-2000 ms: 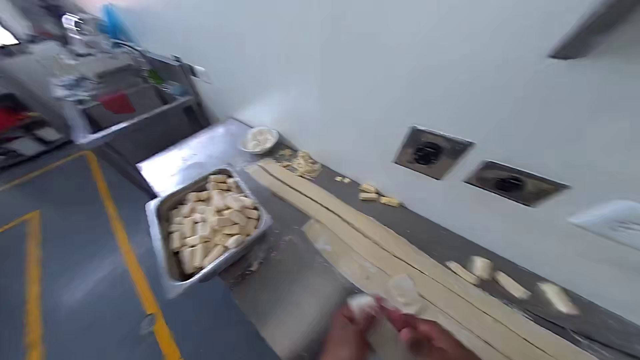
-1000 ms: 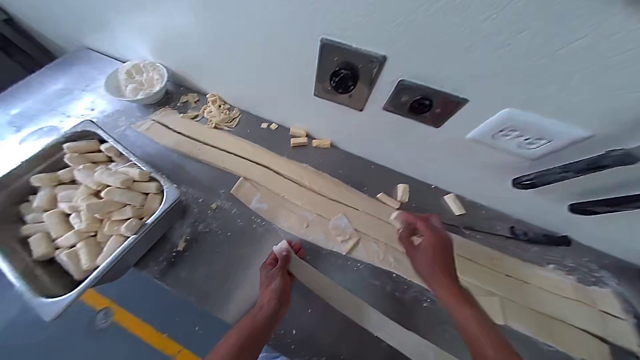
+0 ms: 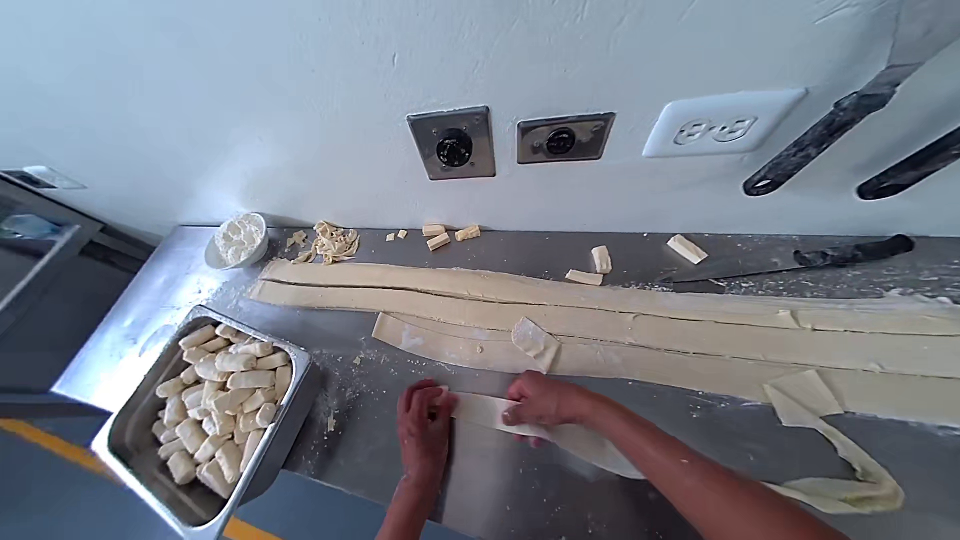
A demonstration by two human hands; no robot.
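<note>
My left hand (image 3: 426, 420) grips the left end of a narrow dough strip (image 3: 480, 410) near the front of the steel table. My right hand (image 3: 536, 405) pinches the same strip a little further right. Beyond my right arm, a loose twisted strip of dough (image 3: 862, 457) trails on the metal. Behind my hands lie long flat dough strips (image 3: 675, 319), cut lengthwise, with a small floured dough piece (image 3: 535, 341) on them. At the left, a steel pan (image 3: 300, 375) holds many short pieces, seemingly dough-wrapped (image 3: 232, 379).
A bowl of flour (image 3: 240, 240) and dough scraps (image 3: 330, 242) stand at the back left. Short pale sticks (image 3: 684, 249) and a black-handled knife (image 3: 847, 253) lie along the wall. Outlets (image 3: 724, 124) and hanging black-handled tools (image 3: 817, 139) are on the wall.
My right hand has come from the long strips down to the narrow strip beside my left hand. The view has swung to the right since the oldest frame.
</note>
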